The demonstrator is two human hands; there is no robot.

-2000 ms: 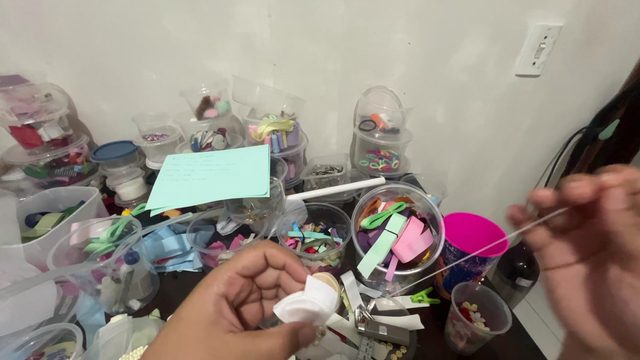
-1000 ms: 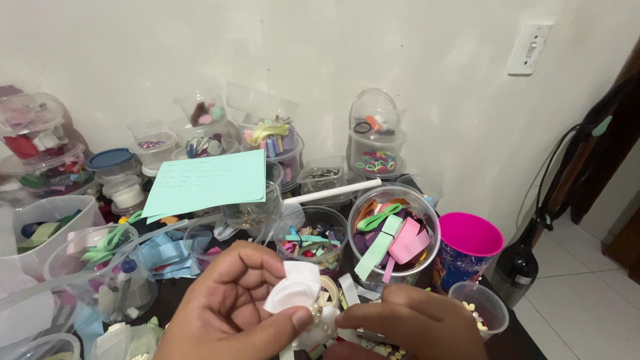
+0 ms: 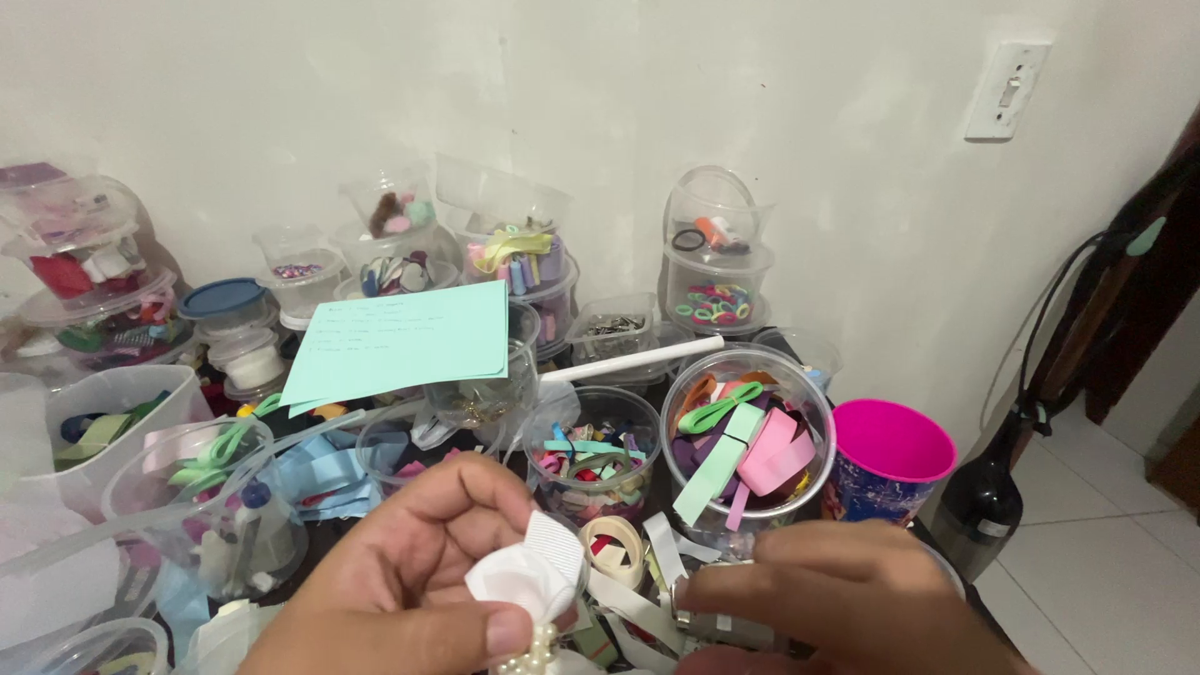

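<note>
A white grosgrain ribbon bow [image 3: 525, 579] is pinched between the thumb and fingers of my left hand [image 3: 412, 581], low in the middle of the view. Pearl-like beads [image 3: 532, 652] show just under the bow, beside my thumb. My right hand [image 3: 844, 600] is to the right of the bow, fingers bent and partly blurred, over the ribbon pieces and a metal item; whether it holds anything cannot be told. Between the hands lie a cream ribbon roll [image 3: 614, 551] and loose white ribbon strips [image 3: 637, 609].
Behind my hands stand a round tub of colored ribbons [image 3: 747, 441], a smaller tub of scraps [image 3: 592, 459] and a pink cup [image 3: 891, 450]. Green paper with writing [image 3: 403, 342] leans on containers near a white stick [image 3: 637, 358]. Stacked clear tubs [image 3: 717, 272] line the wall. A dark bottle [image 3: 980, 511] stands at right.
My right hand was raised at the right with a thin strand two seconds ago, then came down beside the bow. It has since moved a little right, away from the bow, which my left hand still holds.
</note>
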